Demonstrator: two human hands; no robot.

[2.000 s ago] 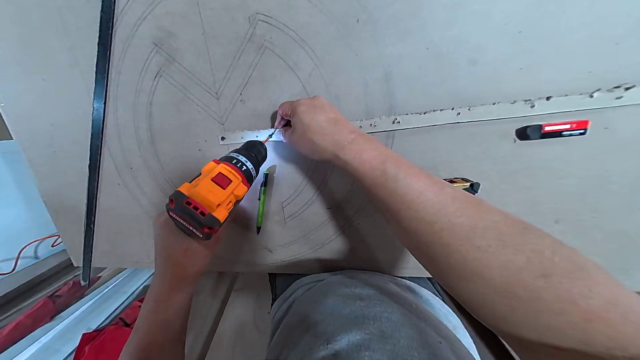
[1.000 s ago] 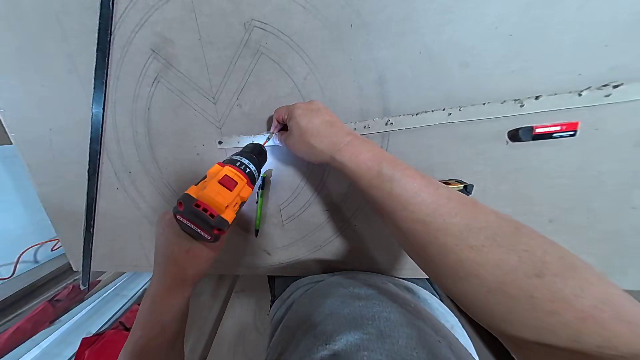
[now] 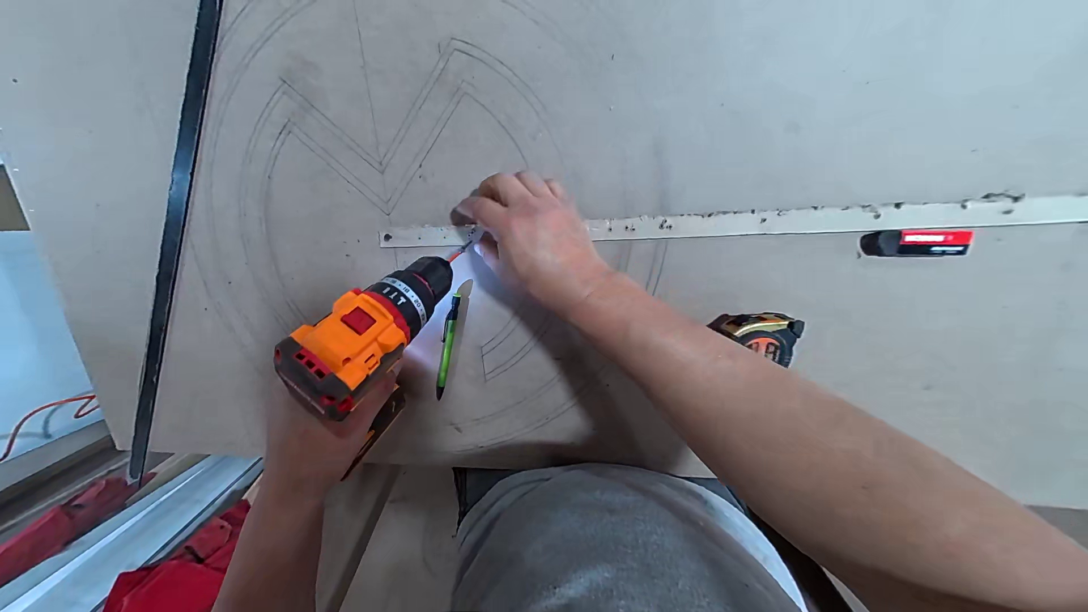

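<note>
My left hand grips an orange and black cordless drill, whose bit points up and right at a thin white perforated strip. The bit's tip meets the strip near its left end, by the fingertips of my right hand. That hand rests on the strip, fingers bent; whether it pinches a small screw there I cannot tell. The strip lies across a large pale board with a pencilled circular design. A green mechanical pencil lies on the board just right of the drill.
A tape measure sits beyond my right forearm. Below the strip at the right lies a small red and black tool. A long black bar crosses the board's left side. Red fabric and metal profiles are at the lower left.
The drill and both hands stay in nearly the same places, with the bit still at my right fingertips. Nothing has plainly been taken up or let go.
</note>
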